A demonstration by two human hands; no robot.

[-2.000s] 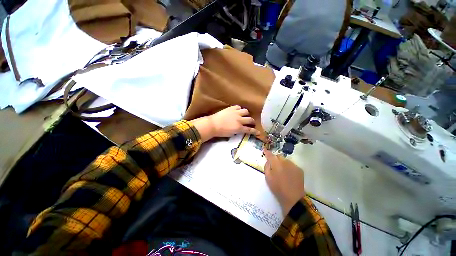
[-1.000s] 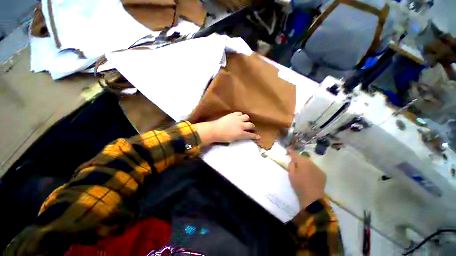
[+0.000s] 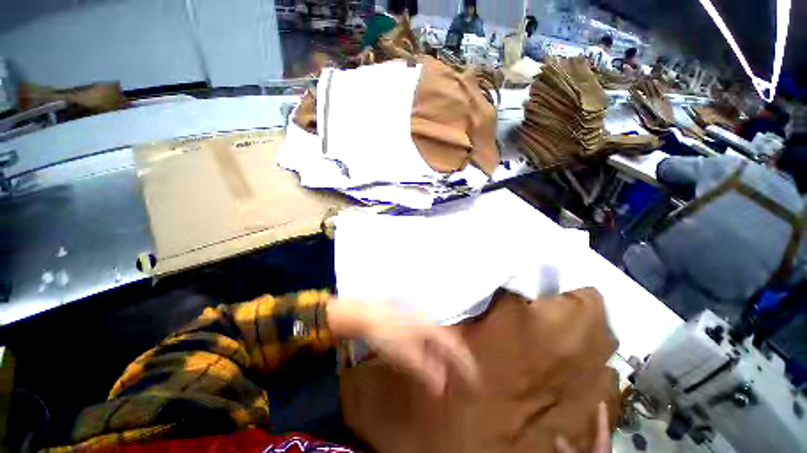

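The brown fabric panel lies spread in front of me, reaching to the table's near side. Its white backing or a white sheet lies behind and left of it. My left hand is blurred over the panel's left part, fingers spread; I cannot tell whether it grips cloth. My right hand is cut off by the bottom edge, with only fingertips showing on the brown cloth. The white sewing machine head stands at the lower right, its needle area beside the panel's right edge.
A bundle of brown and white pieces lies beyond the table. Cardboard lies on the shiny metal surface at left. Stacked brown pieces stand farther back. A person in grey sits at right, with other people in the distance.
The view has swung up and left. The brown panel has come away from the needle area and now spreads toward me. My left hand has moved over it; my right hand has dropped to the bottom edge.
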